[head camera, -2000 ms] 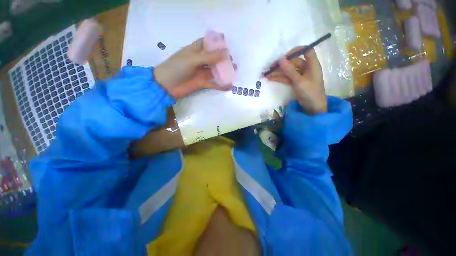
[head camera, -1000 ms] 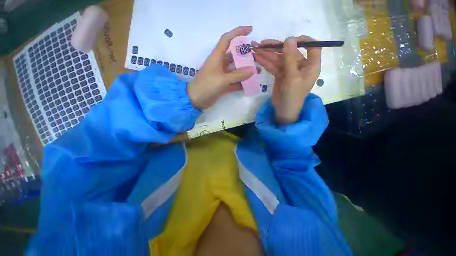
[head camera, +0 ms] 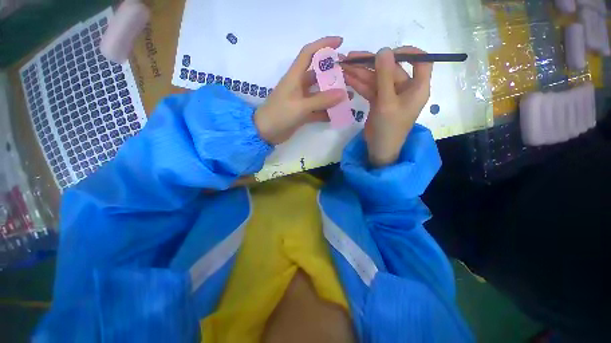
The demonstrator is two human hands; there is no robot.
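My left hand (head camera: 295,104) holds a pink housing (head camera: 340,114) upright above the white board, fingers around its sides. A small dark adhesive piece (head camera: 326,64) lies on the housing's upper end. My right hand (head camera: 388,94) holds a thin black stick tool (head camera: 435,58) like a pen. The tool's tip is at the edge of the dark piece; whether it touches is too small to tell. A white sheet (head camera: 268,40) under the hands bears a row of dark pieces (head camera: 228,83), partly hidden by my left hand and the housing.
A full sticker sheet (head camera: 80,100) lies at left on brown cardboard (head camera: 164,40), with a pink housing (head camera: 125,31) at its top edge. At right, a row of pink housings (head camera: 558,115) lies on clear plastic (head camera: 509,74). More housings lie at the top right.
From two seconds ago, my hands have come together, and the tool's tip has moved to the housing. Over the last second they have barely moved; the piece lies flatter and is plainer to see.
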